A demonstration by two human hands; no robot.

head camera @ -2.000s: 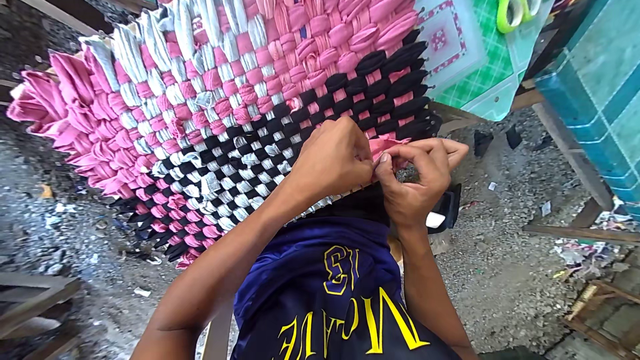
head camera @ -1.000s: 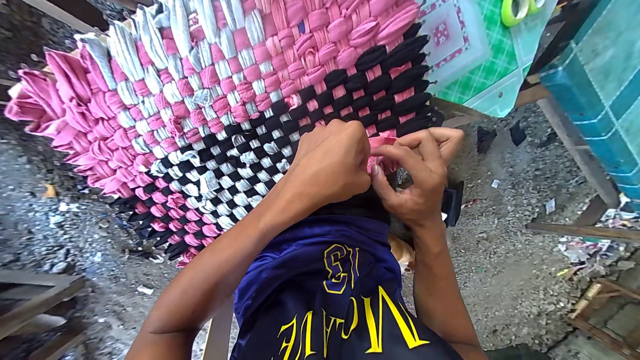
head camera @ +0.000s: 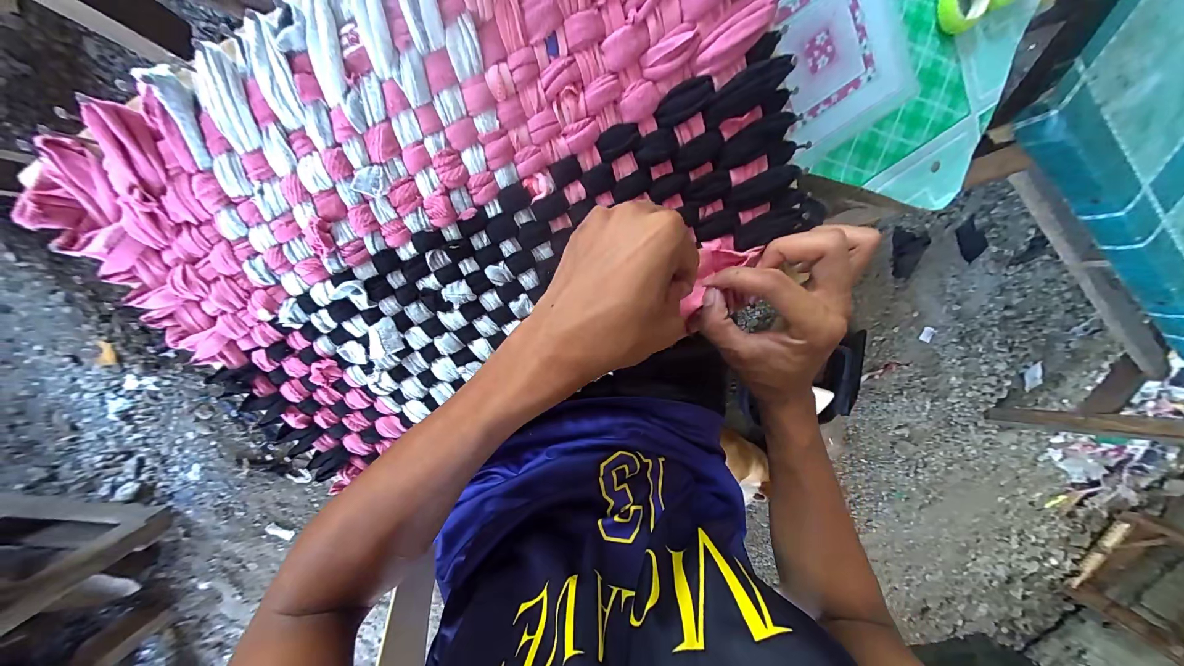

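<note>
A woven rag mat (head camera: 481, 157) of pink, white and black fabric strips spreads in front of me, tilted, its near right part by my hands. My left hand (head camera: 629, 268) is closed on the left part of a pink fabric strip (head camera: 708, 277) at the mat's lower right edge. My right hand (head camera: 791, 310) pinches the same strip between thumb and index finger, its other fingers bent and raised. The two hands are close together, just above my lap. Where the strip goes under my left hand is hidden.
Green scissors handles (head camera: 967, 11) lie on a green and white plastic cover (head camera: 911, 120) at upper right. Beyond stands a table with a teal checked cover (head camera: 1119, 176) and wooden legs. Gravel ground (head camera: 925, 518) has scraps on it; wooden frames (head camera: 65, 564) stand at lower left.
Both hands stay at the mat's edge on the pink strip, with only small shifts of the fingers. Nothing has been let go.
</note>
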